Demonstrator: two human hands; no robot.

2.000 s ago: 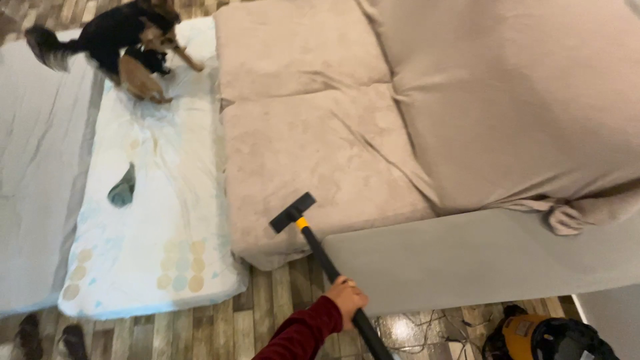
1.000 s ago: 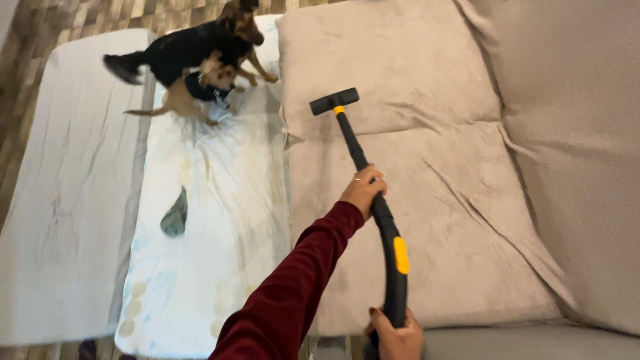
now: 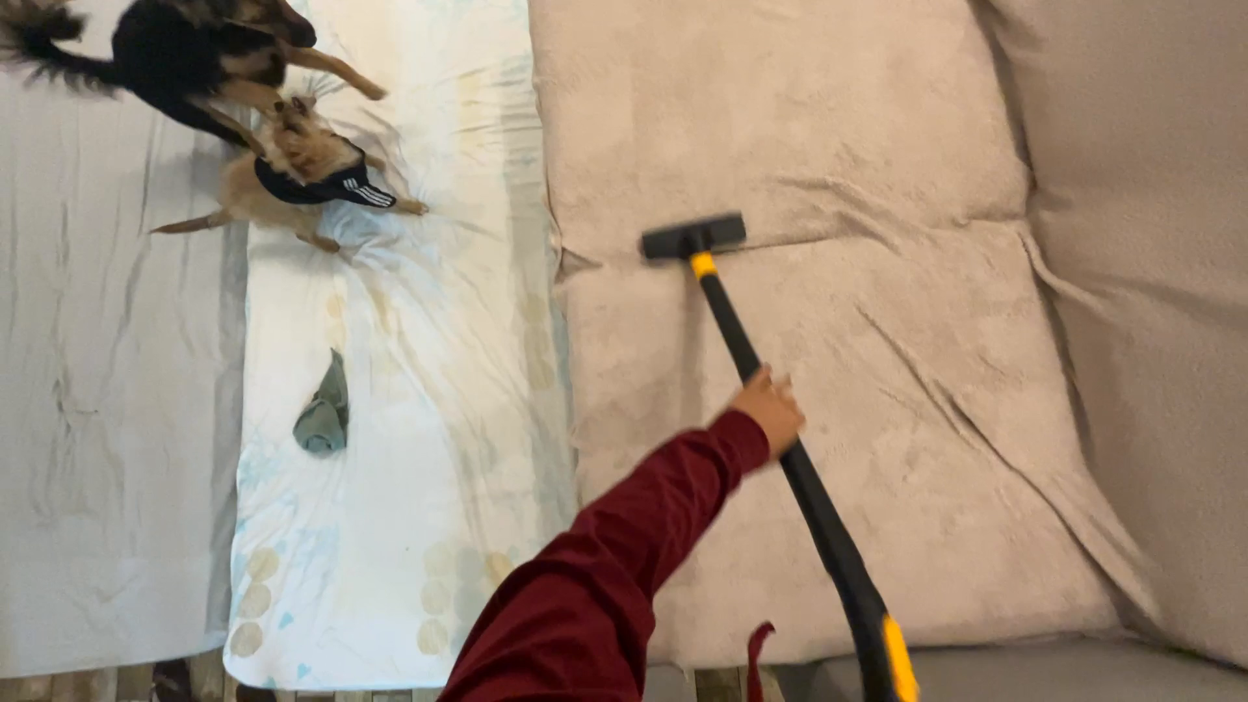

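My left hand, in a maroon sleeve, is closed around the black tube of a vacuum cleaner or similar floor tool. At the tube's far end, below a yellow collar, a flat black nozzle head is over the beige fabric cover of a sofa or mattress, by a crosswise crease. The tube's near end, with a yellow part, runs out of the bottom edge. My right hand is not in view. A narrow dark red strip shows at the bottom, and I cannot tell what it is.
Left of the beige cover lies a pale patterned sheet on a mattress, with a crumpled grey-green cloth on it. A large dark dog and a small tan dog in a black garment are at upper left, beside a grey-covered surface.
The nozzle has moved from the near part of the beige cover to the crosswise crease. My right hand, on the tube one second ago, has left the view. The dogs have shifted their poses.
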